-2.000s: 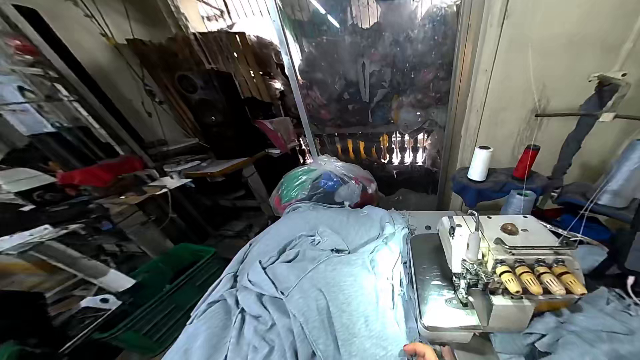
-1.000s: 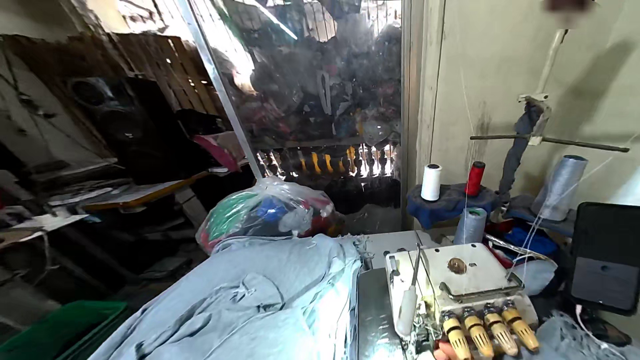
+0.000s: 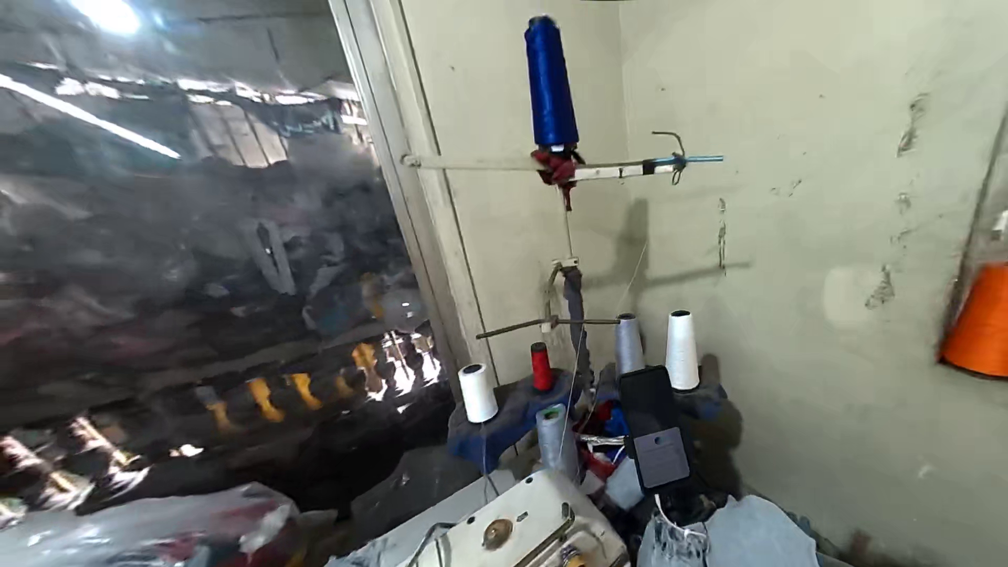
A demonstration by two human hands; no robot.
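Observation:
Neither of my hands shows in the head view at this moment. An overlock sewing machine [image 3: 512, 524] reaches into the bottom of the view, only its upper housing visible. Behind it stand a white thread cone [image 3: 477, 392], a red thread cone [image 3: 541, 367] and a grey-blue thread cone [image 3: 555, 437]. A dark smartphone [image 3: 656, 429] leans upright to the right of the machine, with a white cable below it. Pale blue fabric [image 3: 756, 535] lies at the bottom right.
A thread stand carries a blue cone [image 3: 550, 83] high by the wall. Another white cone [image 3: 682, 351] stands behind the phone. An orange cone [image 3: 979, 323] is at the right edge. A clear plastic bag [image 3: 157, 524] with bundled contents lies bottom left, below a dark glazed panel [image 3: 197, 260].
The view has swung up and right. The fingertips seen at the bottom edge in the earlier frames are out of view; the blue and orange cones have come into view.

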